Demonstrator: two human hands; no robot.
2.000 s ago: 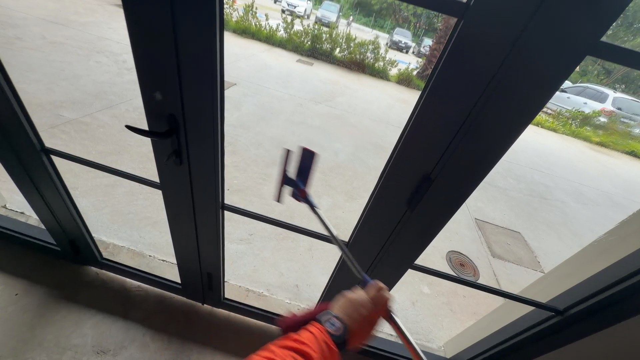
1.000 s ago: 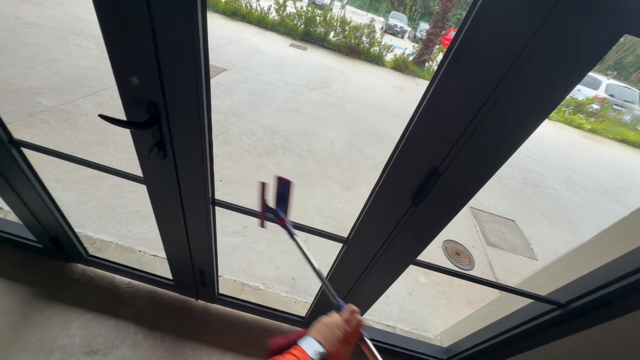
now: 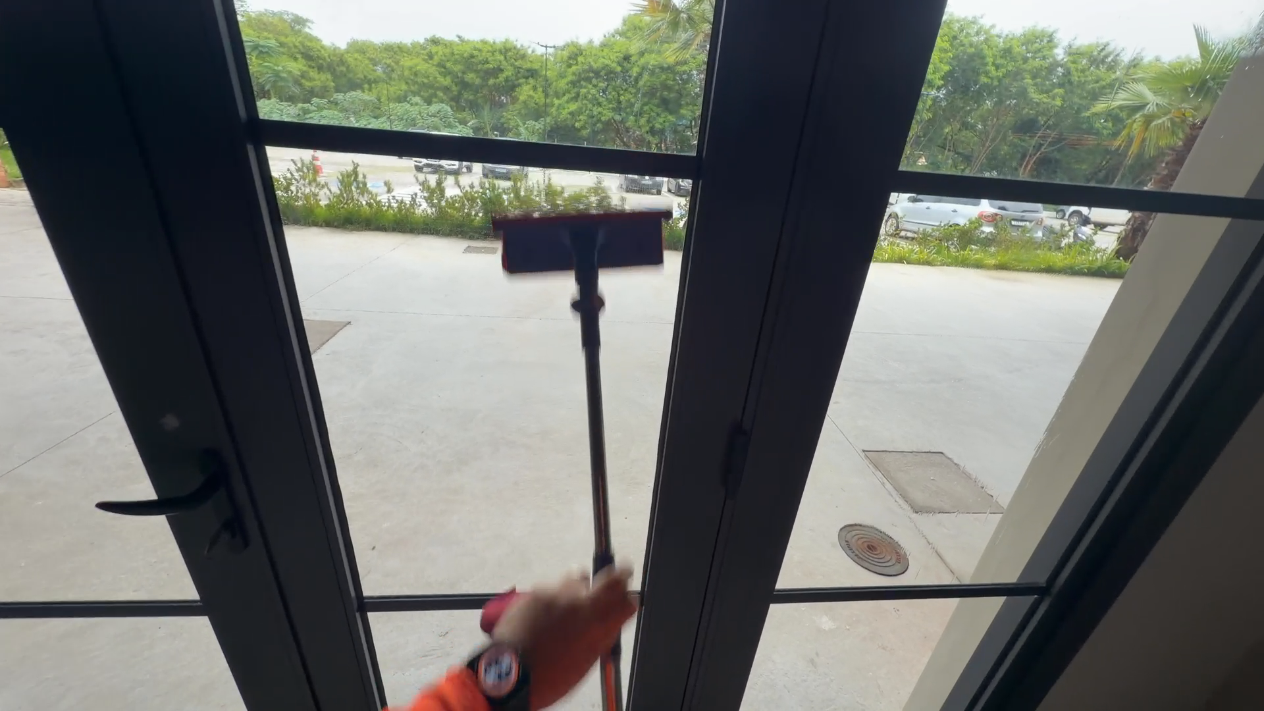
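My left hand (image 3: pixel 573 627), with an orange sleeve and a dark wristwatch (image 3: pixel 499 673), is closed around the lower part of a long thin pole (image 3: pixel 596 434). The pole stands nearly upright and carries a wide, dark window squeegee head (image 3: pixel 583 245) with red edges. That head is level, in front of the middle glass pane (image 3: pixel 444 395), just below the upper crossbar; whether it touches the glass I cannot tell. Something red (image 3: pixel 499 610), possibly cloth, shows beside my left hand. The hand is blurred. My right hand is out of view.
Dark metal door frames (image 3: pixel 780 296) flank the pane, and a lever handle (image 3: pixel 163 504) projects at the left. Thin crossbars (image 3: pixel 908 593) divide the glass. Through it appear concrete paving, a round manhole cover (image 3: pixel 873 549), shrubs, parked cars and trees.
The squeegee head has risen from near the lower crossbar to just below the upper one and now faces flat-on. The pole has swung from slanting to nearly upright. The view has tilted up.
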